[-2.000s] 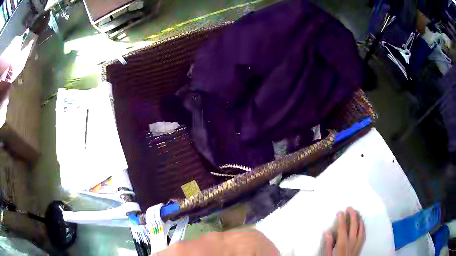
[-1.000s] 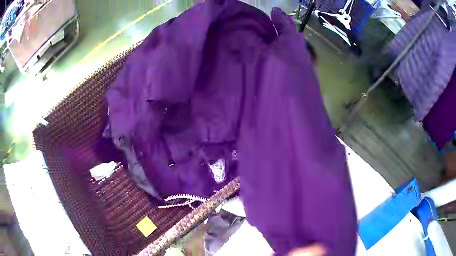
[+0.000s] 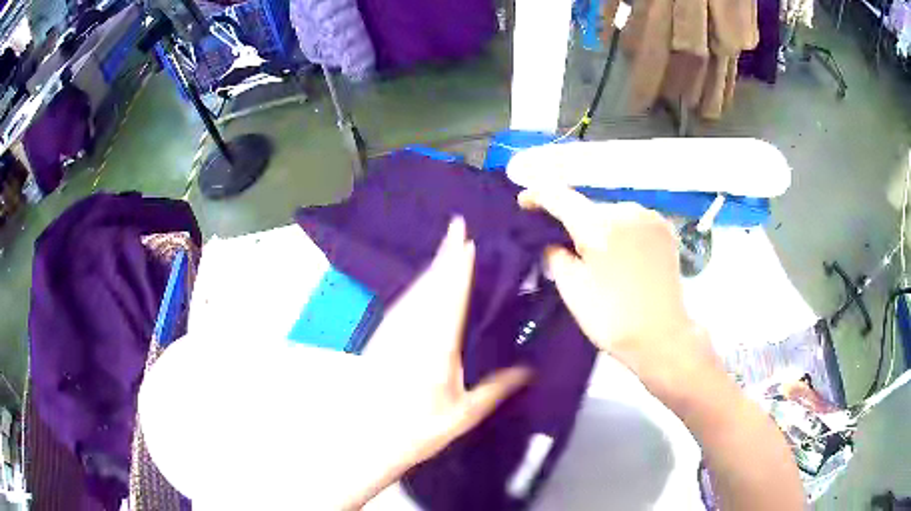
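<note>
A dark purple garment (image 3: pixel 400 205) is in front of me over the white padded form (image 3: pixel 250 419) and a blue board (image 3: pixel 335 309). It has a white label near its lower end. My left hand (image 3: pixel 440 369) is over the garment's left side, blurred, thumb and fingers apart. My right hand (image 3: pixel 619 269) grips the garment's upper right part between thumb and bent fingers.
The woven basket (image 3: pixel 145 429) with purple garments is at the left. A white sleeve board (image 3: pixel 659 168) lies beyond my right hand. A black round stand base (image 3: pixel 235 165) is on the floor. Clutter with plastic lies at the right.
The view has turned right, from the basket to the pressing table. The purple garment raised over the basket's edge is now over the table, and both hands are in view.
</note>
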